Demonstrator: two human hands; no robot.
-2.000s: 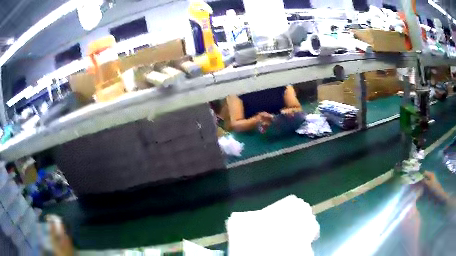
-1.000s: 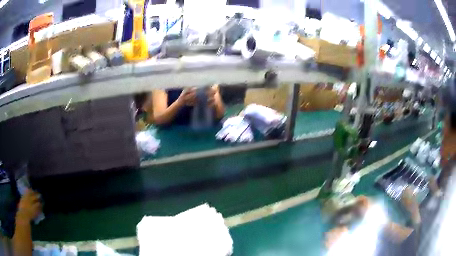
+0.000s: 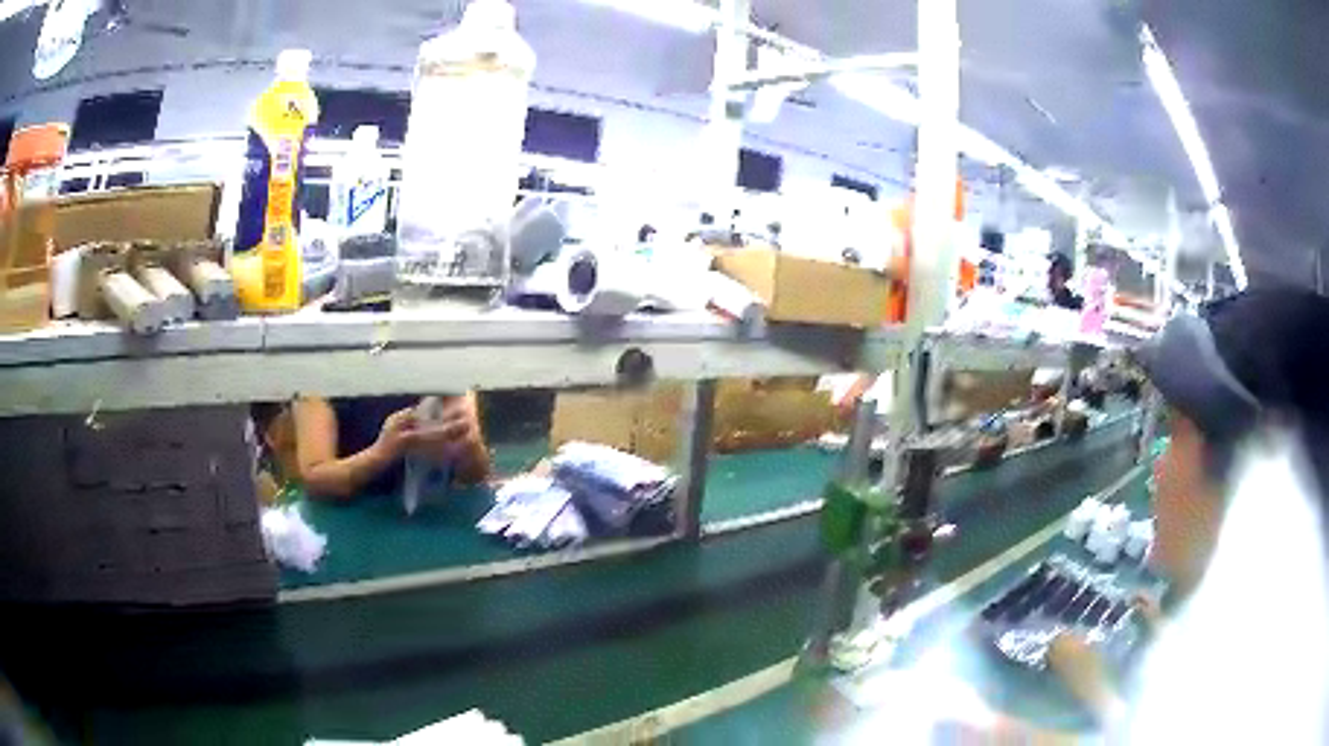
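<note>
Neither my left hand nor my right hand shows clearly. Only a faint blurred streak is at the lower left edge, too unclear to name. The top of a white paper stack (image 3: 430,730) shows at the bottom edge, left of centre, with most of it cut off. Behind it the dark green conveyor belt (image 3: 569,630) runs across the view.
A green press (image 3: 860,522) stands right of centre. A neighbour in a cap and white clothing (image 3: 1253,583) is close at right, a hand by dark small parts (image 3: 1057,605). Across the belt, a worker handles a pack beside stacked packs (image 3: 605,488). A shelf (image 3: 481,343) holds bottles.
The view has swung right and up. The white stack has slid down and left, mostly out of view. The hand with a pale item at the left edge is no longer seen. The neighbour shows more.
</note>
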